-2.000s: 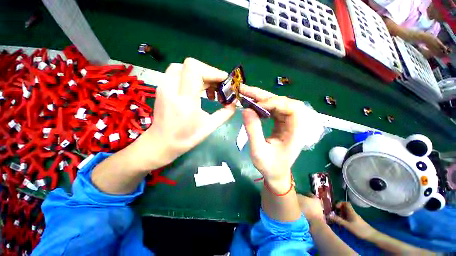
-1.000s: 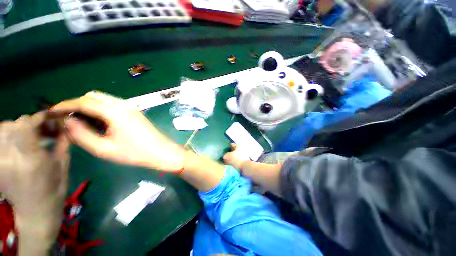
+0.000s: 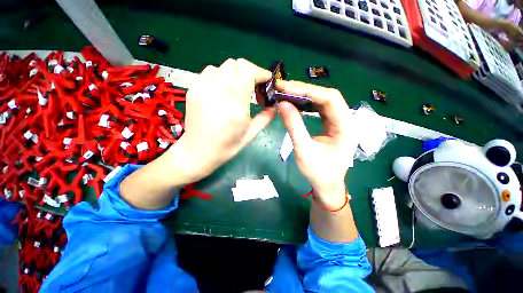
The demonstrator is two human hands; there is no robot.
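A small dark unit (image 3: 268,91) with an amber part at its top edge is held in front of me, above the bench edge. My left hand (image 3: 225,109) grips it from the left between thumb and fingers. My right hand (image 3: 315,129) pinches a thin dark glossy piece (image 3: 295,98) whose inner end meets the unit. My fingers hide much of both, so I cannot tell whether they are joined.
Red spring clamps (image 3: 86,126) are heaped at left. White slips (image 3: 254,189) lie on the green bench. A clear bag (image 3: 370,131), a white strip (image 3: 385,216) and a panda fan (image 3: 453,191) are at right. Units (image 3: 317,71) and white trays (image 3: 367,17) are on the conveyor.
The view swung right and came back. Both hands are again centred with the unit. The other person's hands near the fan are gone, and a white strip lies there.
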